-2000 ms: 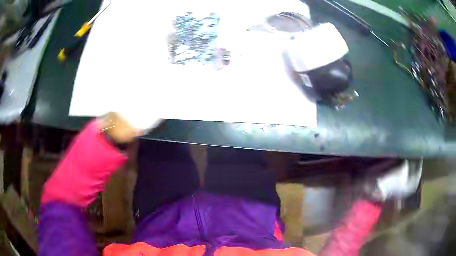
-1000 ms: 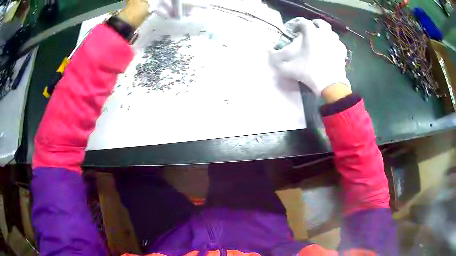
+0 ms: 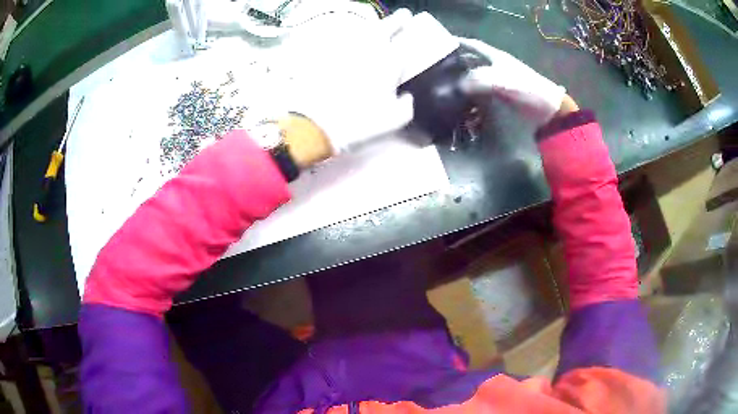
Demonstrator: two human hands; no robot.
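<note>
A camera head shell, black with a white cover on its upper left, is between my hands over the sheet's right edge. Thin wires hang below it. My left hand, in a white glove, holds its left side. My right hand, also gloved and blurred, holds its right side. The gloves hide parts of the shell and the fingertips are hard to make out. A heap of small dark screws lies on the white work sheet.
A yellow-and-black hand screwdriver lies at the left. A white upright housing and white parts with wires are at the back. Tangled wire harnesses lie at the back right beside a cardboard box. The bench edge curves below my arms.
My left hand has come from the back left to the shell. My right hand stays around it at the right. The black part now shows between the gloves. The view has shifted.
</note>
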